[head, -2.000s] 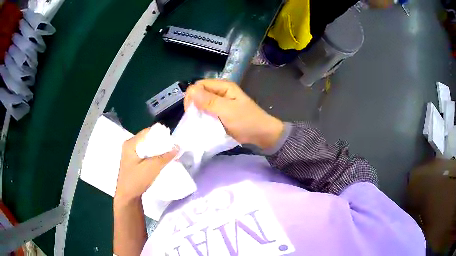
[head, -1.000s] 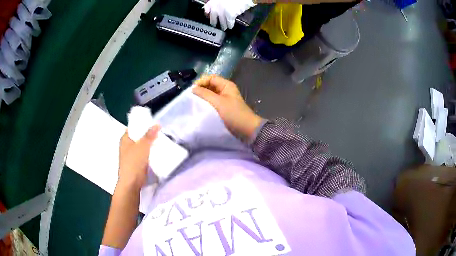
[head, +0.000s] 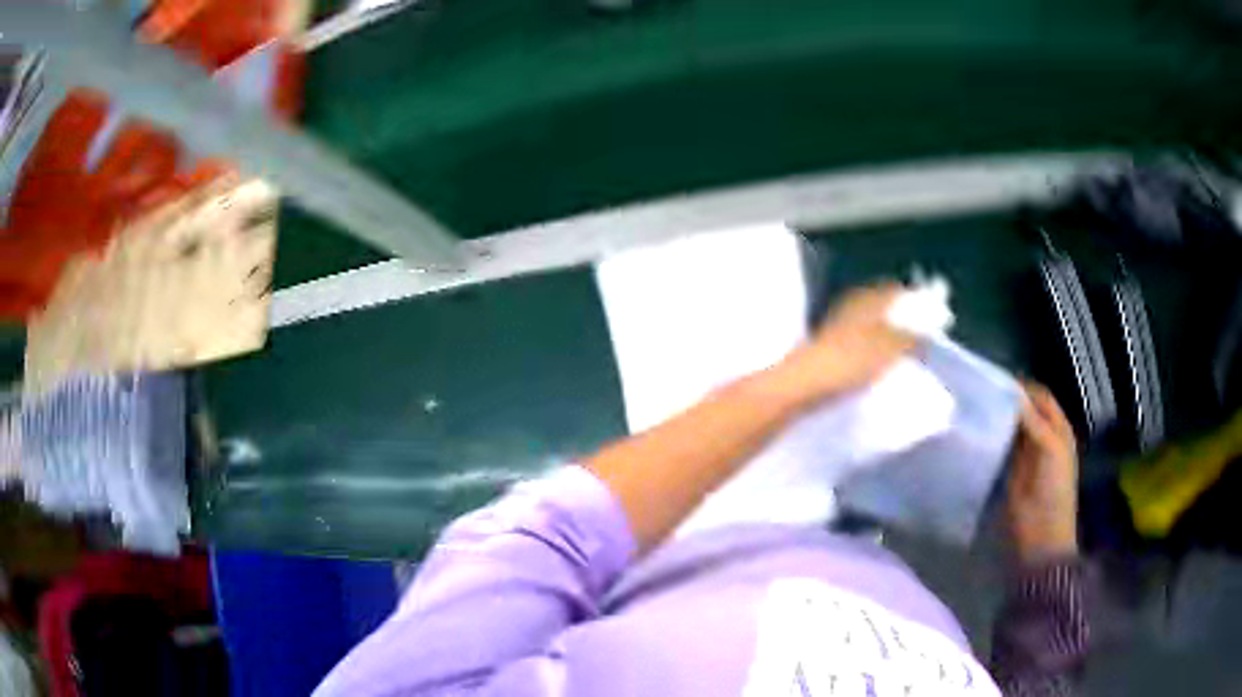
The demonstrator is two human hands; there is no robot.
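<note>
My left hand [head: 865,334] grips the upper left part of a soft white protective bag [head: 940,456], with a crumpled white bit standing above the fingers. My right hand [head: 1045,463] holds the bag's right edge. The bag looks greyish; whether a device is inside I cannot tell. A bright white stack of empty bags [head: 702,320] lies on the green bench to the left of my left hand, partly behind my forearm. The frame is blurred by motion.
Blurred dark devices with pale striped edges [head: 1080,341] lie right of my hands. Bagged units [head: 102,449] stand in a row at far left, by a plywood board [head: 177,279] and orange-red cartons [head: 61,204]. A blue tote [head: 293,620] is below the bench edge. A metal rail [head: 545,245] crosses behind.
The view has swung left, bringing the bagged row, plywood and blue tote into sight. The bench things appear further right. Both hands still hold the bag, now spread between them.
</note>
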